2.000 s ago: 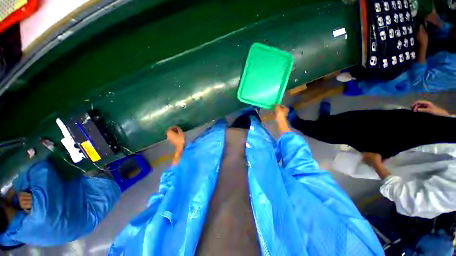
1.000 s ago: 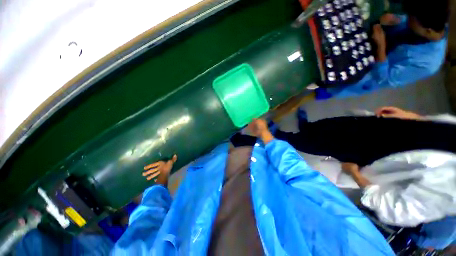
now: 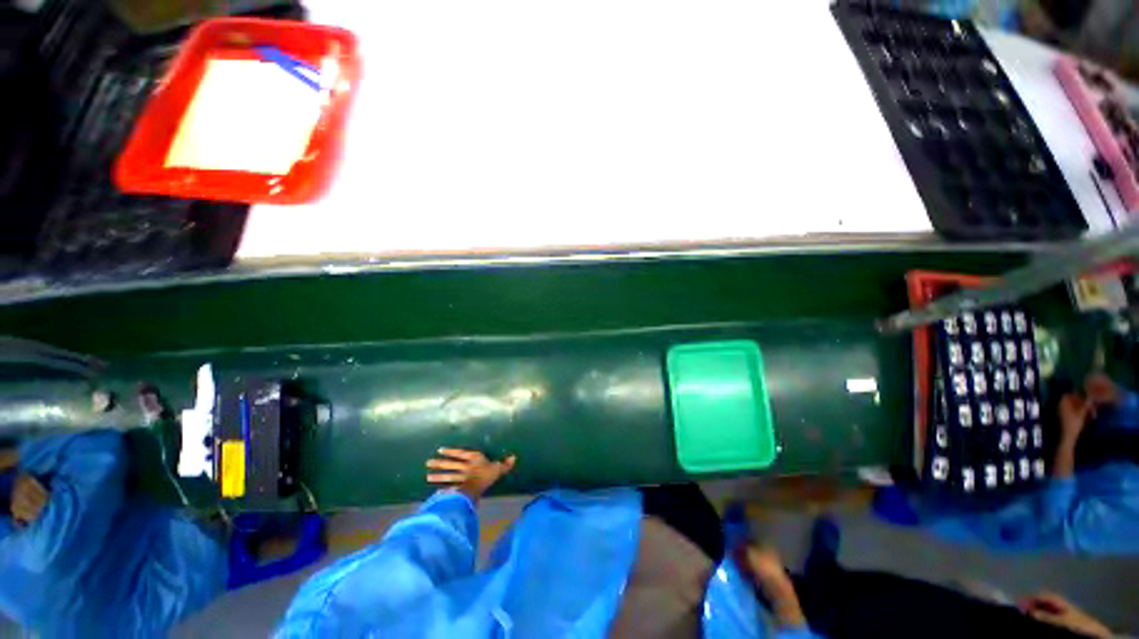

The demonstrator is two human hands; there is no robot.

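The green tray (image 3: 722, 407) lies empty on the glossy dark green bench (image 3: 587, 412), right of centre near the front edge. My left hand (image 3: 470, 471) rests palm down on the bench at its front edge, left of the tray, fingers apart and empty. My right hand (image 3: 772, 579) hangs below the bench edge beside my body, blurred and clear of the tray; its fingers cannot be made out.
A boxy black device (image 3: 256, 437) with a yellow label stands at left. A red tray (image 3: 250, 112) with paper lies on the white shelf (image 3: 587, 137). A black housing tray (image 3: 989, 399) is at right. Empty black trays (image 3: 962, 125) lie on the shelf. People sit at both sides.
The view has swung up and levelled, showing more shelf. My right hand has let go of the green tray and dropped beside my body. My left hand has moved onto the bench.
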